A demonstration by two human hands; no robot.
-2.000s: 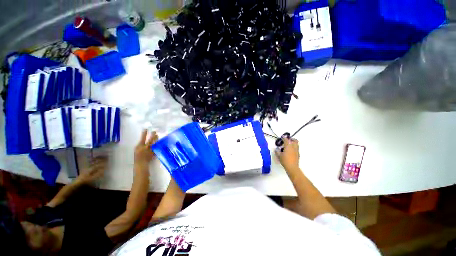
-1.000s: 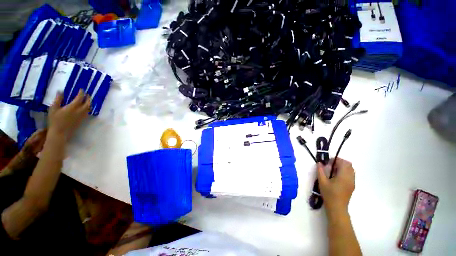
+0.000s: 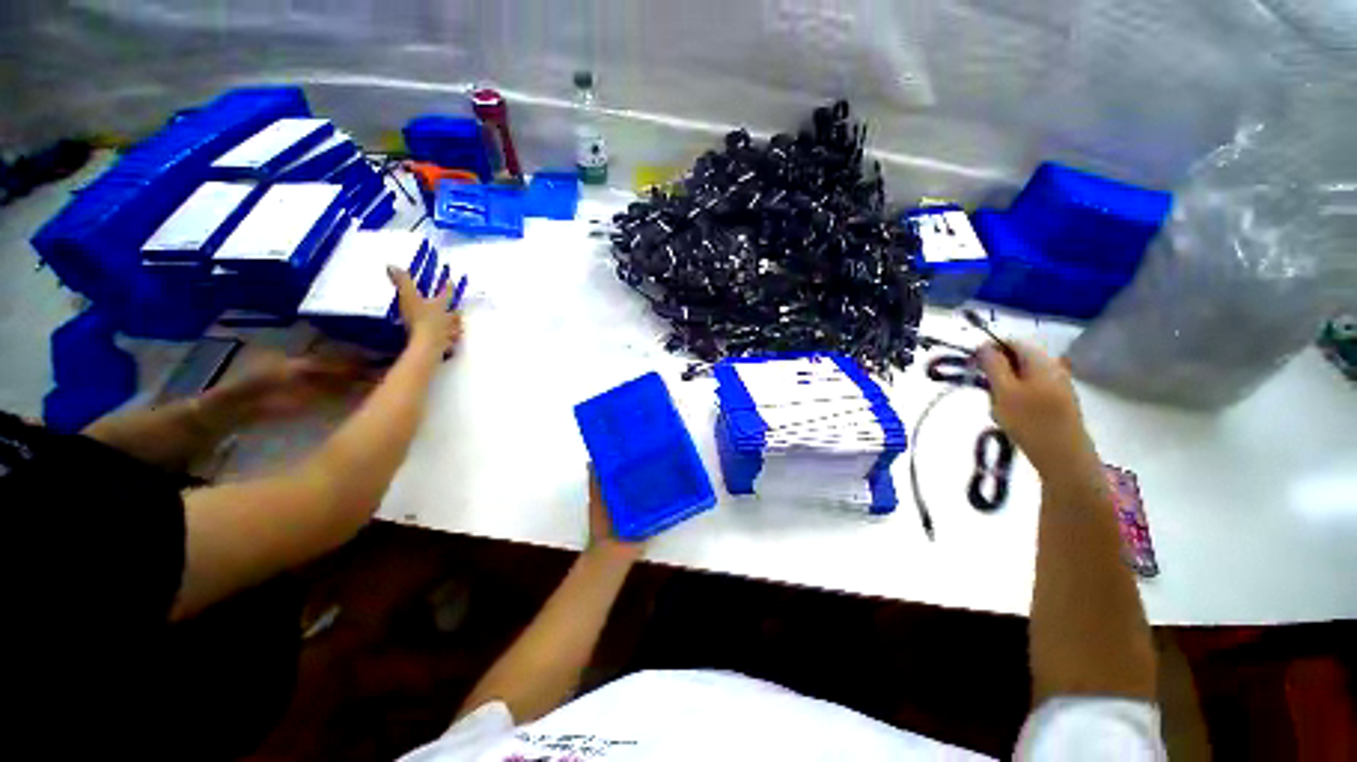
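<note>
My left hand (image 3: 601,517) holds a blue inner tray (image 3: 645,454) tilted from below, its hollows facing up; most of the fingers are hidden under it. My right hand (image 3: 1030,390) grips a black cable (image 3: 994,341) by its end above the table, right of the card stack. Another black cable, coiled and tied (image 3: 990,468), lies below that hand, with a loose cable end (image 3: 920,484) beside it. The stack of printed cards (image 3: 811,405) with blue edges stands between my hands. The large black cable pile (image 3: 774,246) lies behind the stack.
A second worker's hand (image 3: 427,316) touches the blue-and-white packs (image 3: 365,274) at left. A phone (image 3: 1131,520) lies beside my right forearm. Blue boxes (image 3: 1079,238) and a grey translucent bag (image 3: 1213,298) stand at back right. Two bottles stand at the back, one red (image 3: 496,137).
The view has shifted and shows more of the back wall. My right hand has shifted from the tied coil to a cable end. The blue tray is now turned with its hollows visible.
</note>
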